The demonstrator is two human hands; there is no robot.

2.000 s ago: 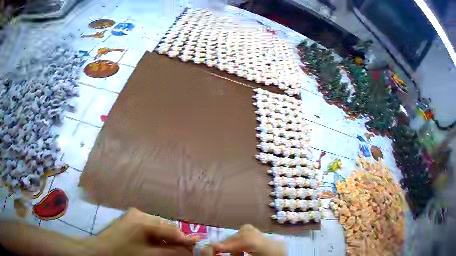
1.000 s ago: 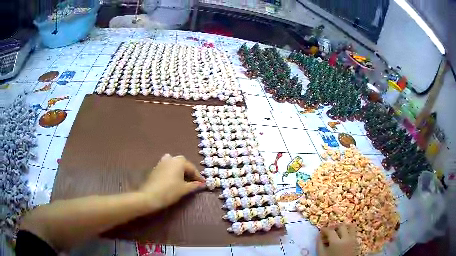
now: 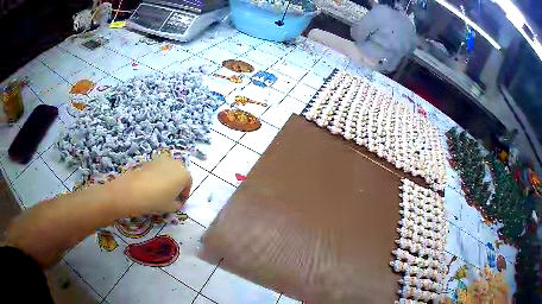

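Observation:
My left hand is at the near right edge of the loose heap of grey-white figure pieces. Its fingers are curled and blurred, and I cannot tell if a piece is between them. My right hand is out of the picture. The brown work board lies to the right of my left hand. Assembled figures stand in tight rows along its right side, with a larger block of figures beyond it. The peach pieces show only partly at the lower right corner.
A black rectangular object lies at the left. A digital bench scale and a blue basin stand at the far edge. Green miniature trees stand at the right. The tablecloth is white with a grid.
My left hand has left the figure rows and moved left to the grey-white heap. My right hand, at the peach heap before, is out of view. The view has turned left.

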